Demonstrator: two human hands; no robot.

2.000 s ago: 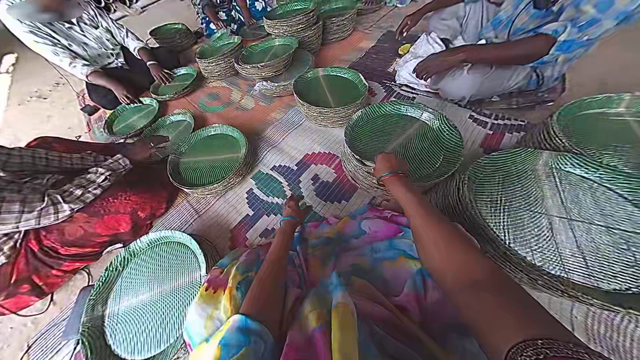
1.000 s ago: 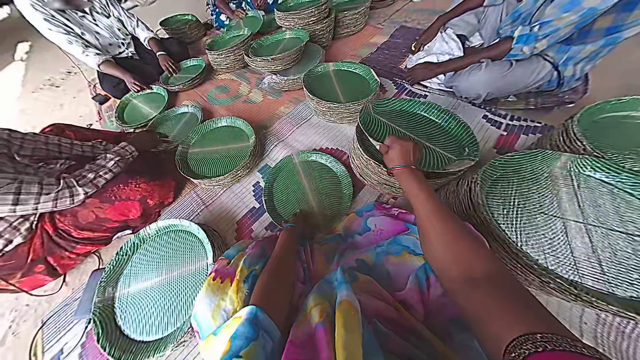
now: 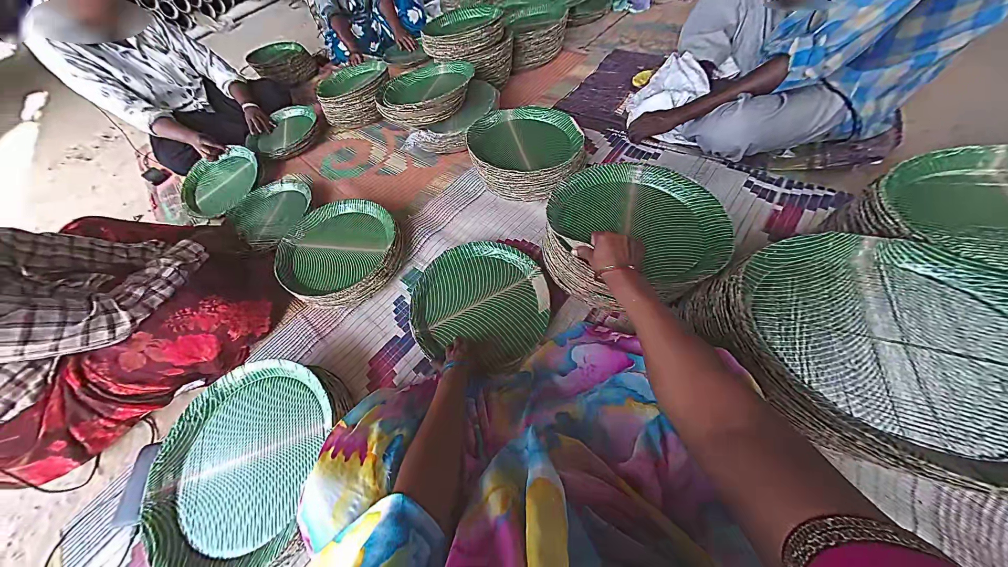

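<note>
My left hand (image 3: pixel 465 356) grips the near rim of a single green leaf-patterned plate (image 3: pixel 480 303), held tilted above the mat before my lap. My right hand (image 3: pixel 616 256) is at the near left rim of the top plate on a stack of like green plates (image 3: pixel 646 213), its fingers closed on that rim. Beyond it stands a smaller stack of green plates (image 3: pixel 526 142). To the left of the held plate is another stack (image 3: pixel 339 248).
A wide stack of large plates (image 3: pixel 874 339) stands at right, and another (image 3: pixel 252 465) at lower left. Co-workers sit around the woven mat (image 3: pixel 465 216): one at far left with hands on plates (image 3: pixel 220 183), one at upper right holding a white cloth (image 3: pixel 669 87).
Two seconds ago my left hand had no plate; now it holds one. One second ago the top plate under my right hand was raised and tilted; now it lies lower on its stack.
</note>
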